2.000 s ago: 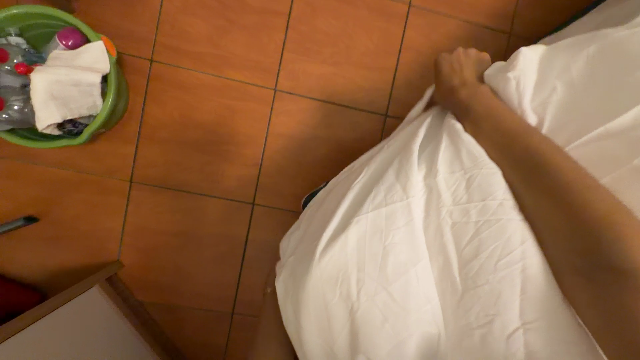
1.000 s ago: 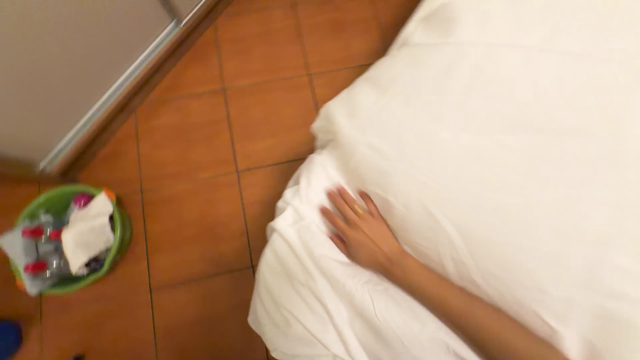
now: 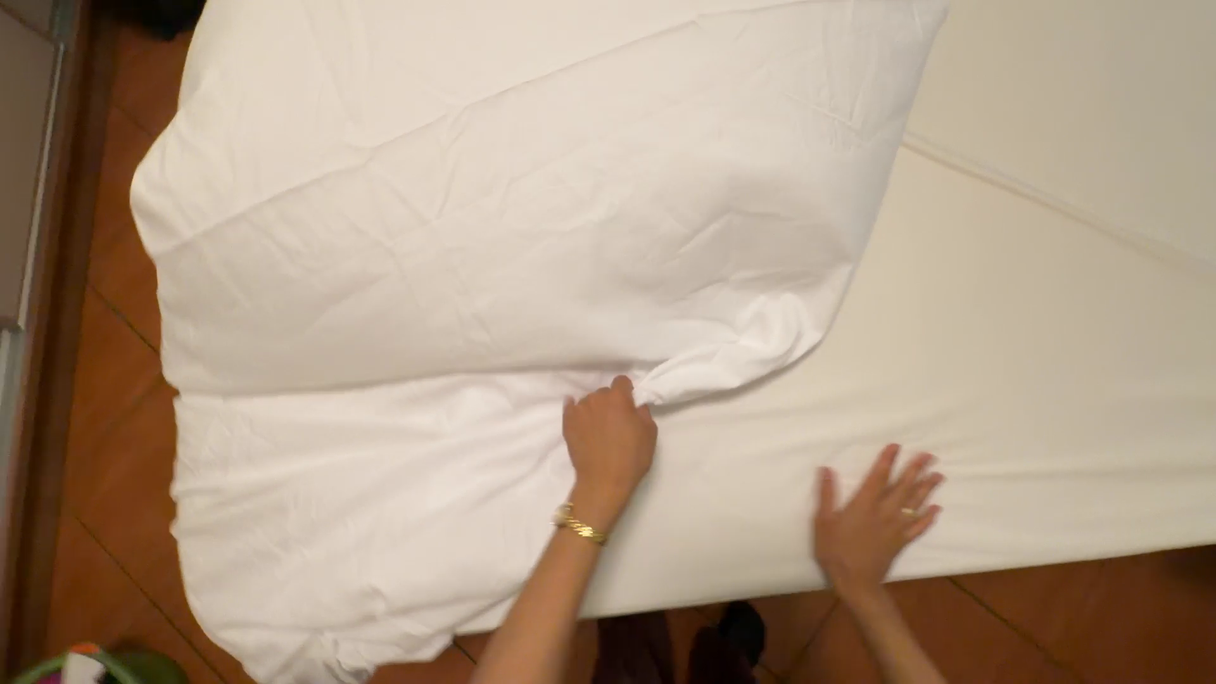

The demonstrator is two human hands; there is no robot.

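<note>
A white sheet, partly folded over itself, lies across the left part of a bed with a cream-white cover. My left hand, with a gold watch or bracelet at the wrist, is closed on the sheet's edge, where the cloth bunches up. To its right, my right hand is spread with fingers apart over the cover near the bed's front edge, holding nothing; a ring shows on one finger. The sheet's lower left corner hangs over the bed's edge.
Terracotta floor tiles show along the left and below the bed. A furniture panel stands at the far left. The rim of a green basin shows at the bottom left. A dark shoe is below the bed's edge.
Both hands now show; a second ago only one was seen, resting spread on white cloth. My left hand now grips the sheet's edge. The view has shifted over the bed.
</note>
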